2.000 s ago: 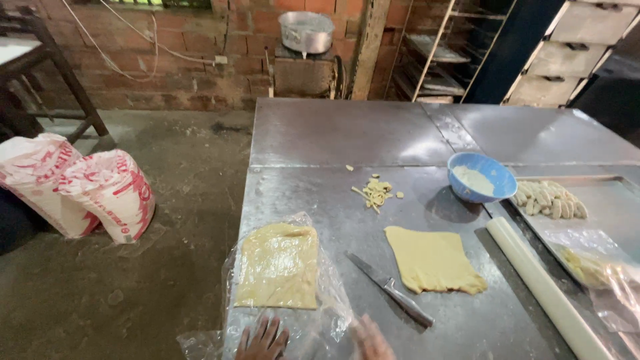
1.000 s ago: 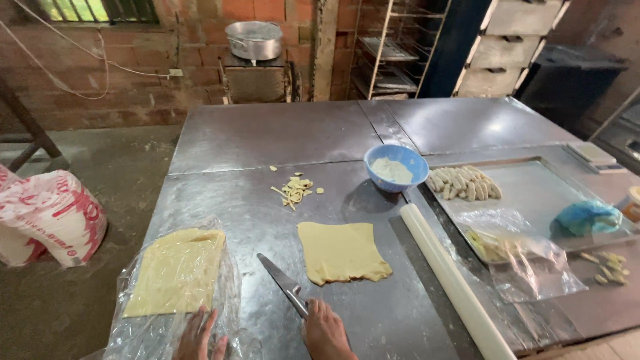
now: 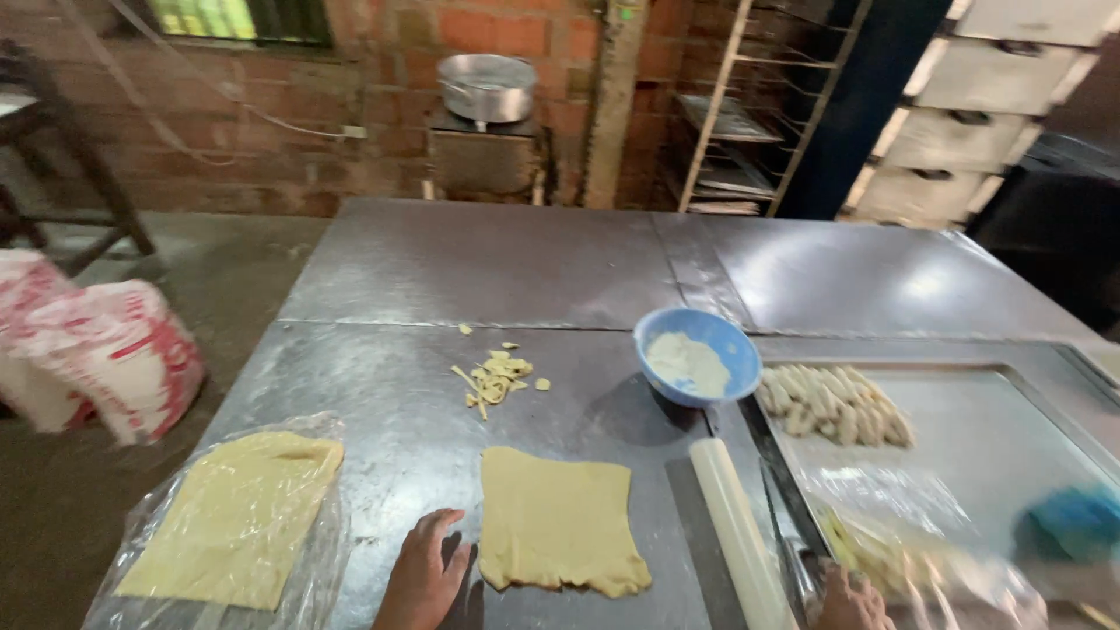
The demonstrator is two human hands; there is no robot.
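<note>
My left hand [image 3: 425,569] is empty, fingers apart, just left of a flat sheet of yellow dough [image 3: 560,521]. Blurred at the bottom edge, my right hand [image 3: 850,602] is at the handle of a knife [image 3: 783,503] lying between a white rolling pin [image 3: 739,534] and the metal tray's edge; its grip is unclear. Another dough sheet [image 3: 241,516] lies under clear plastic at left. Dough scraps [image 3: 499,376] and a blue bowl of white flour [image 3: 698,357] are farther back. Shaped dough pieces [image 3: 836,404] sit on the metal tray [image 3: 962,394].
Plastic-wrapped dough [image 3: 910,560] and a blue item [image 3: 1076,521] lie on the tray's near part. Beyond the metal table [image 3: 490,262] stand a pot [image 3: 487,87] and a tray rack [image 3: 735,105]. Printed sacks [image 3: 131,359] stand on the floor at left.
The knife has moved from between the two dough sheets to beside the tray, along with my right hand. My left hand has moved from the plastic-covered dough to beside the bare sheet.
</note>
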